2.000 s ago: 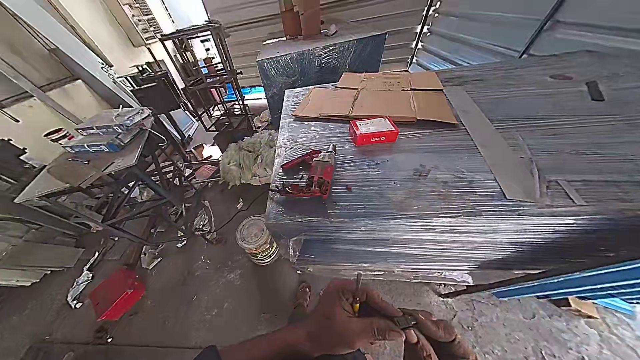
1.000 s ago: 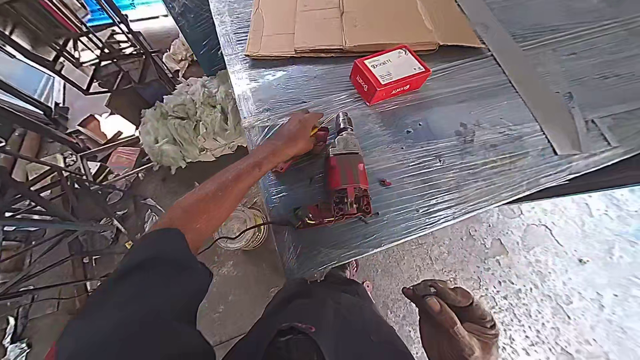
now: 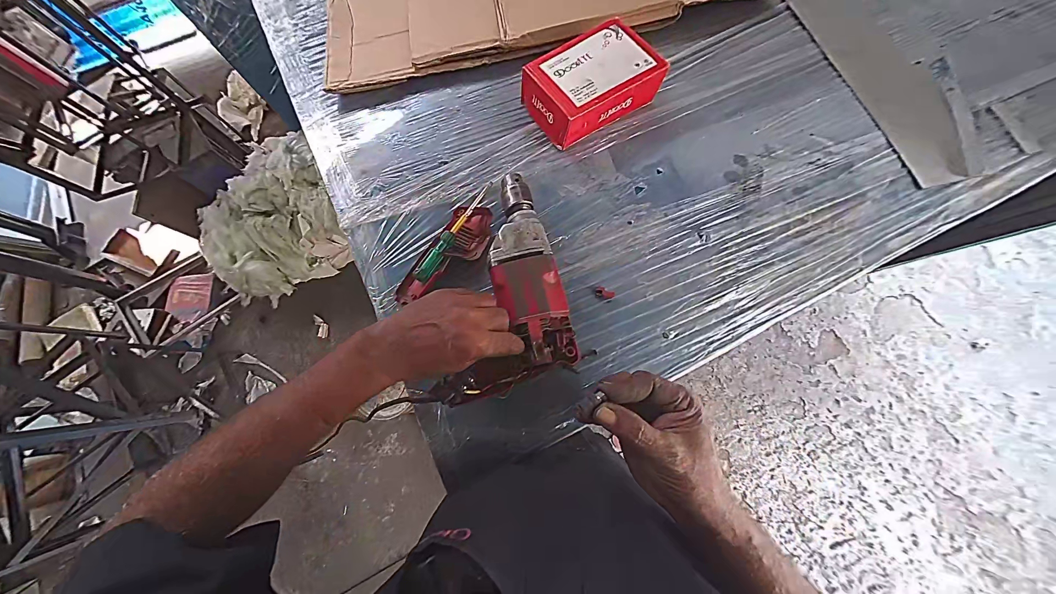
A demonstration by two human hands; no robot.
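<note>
A red electric drill (image 3: 528,285) with a metal chuck lies on the plastic-wrapped table, its handle end opened so inner parts show. My left hand (image 3: 450,334) touches the drill's rear, fingers bent; whether it grips a part there is hidden. Just left of the drill is a red housing piece (image 3: 470,235), and a screwdriver with a green and yellow handle (image 3: 435,257) rests on it. My right hand (image 3: 652,412) holds a small dark part (image 3: 589,406) between thumb and fingers, near the table's edge. A small red piece (image 3: 604,293) lies right of the drill.
A red cardboard box (image 3: 594,82) stands beyond the drill, near flattened cardboard (image 3: 462,33). A grey strip (image 3: 895,91) lies at the upper right. Left of the table are crumpled plastic sheeting (image 3: 272,219) and metal frames (image 3: 99,330). A dark cord (image 3: 379,406) runs from the drill.
My left hand has moved from beside the chuck down to the drill's rear. The screwdriver now lies out of my hand on the housing piece. The view has moved closer over the table.
</note>
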